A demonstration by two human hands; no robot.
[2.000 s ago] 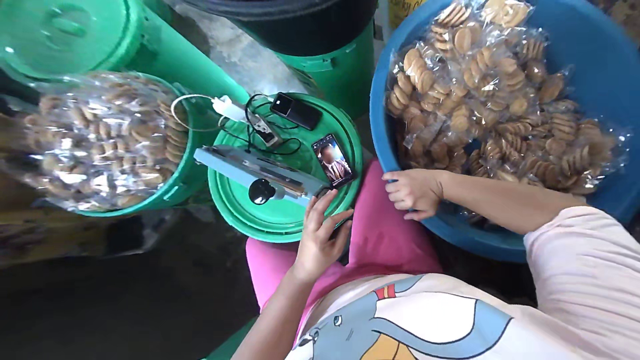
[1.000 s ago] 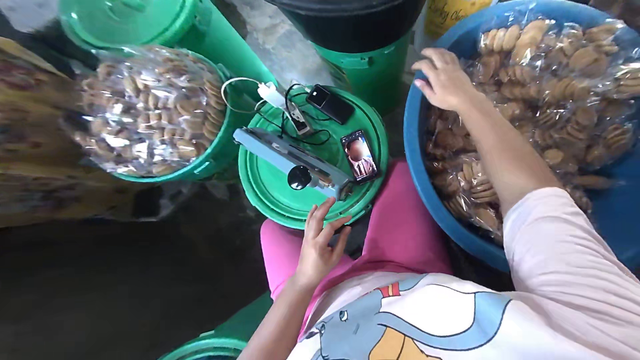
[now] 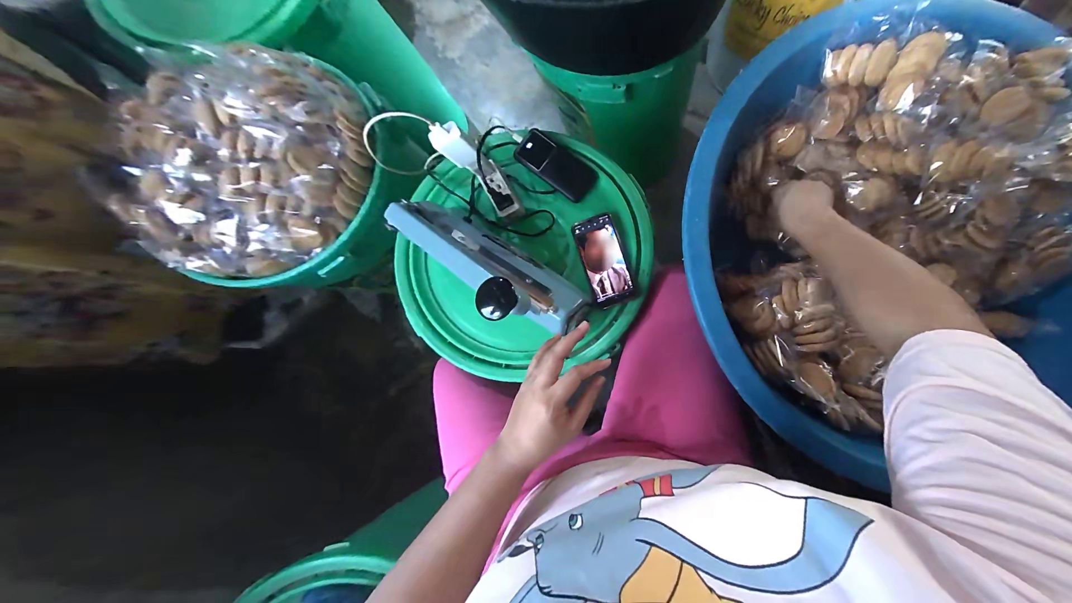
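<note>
My right hand (image 3: 806, 206) reaches down among clear plastic bags of round cookies (image 3: 900, 155) inside a large blue plastic tub (image 3: 702, 213); its fingers are partly hidden, so any hold cannot be told. My left hand (image 3: 557, 398) is held with fingers apart and nothing in it, beside the near end of a light-blue impulse sealer (image 3: 494, 264) with a round black knob. The sealer stands on a green bucket lid (image 3: 435, 314). A smartphone (image 3: 603, 260) with a lit screen lies right of it on the same lid.
A black power adapter (image 3: 556, 165), a power strip (image 3: 501, 191) and tangled cables lie at the lid's back. Bagged cookies (image 3: 243, 159) heap over a green bucket (image 3: 335, 260) at left. A black tub (image 3: 603, 33) stands on a green bucket behind. Another green bucket (image 3: 314, 578) is below left.
My right hand has gone from the blue tub's rim, up over the tub, and down among the bagged cookies. My left hand stays near the sealer. The view has shifted somewhat.
</note>
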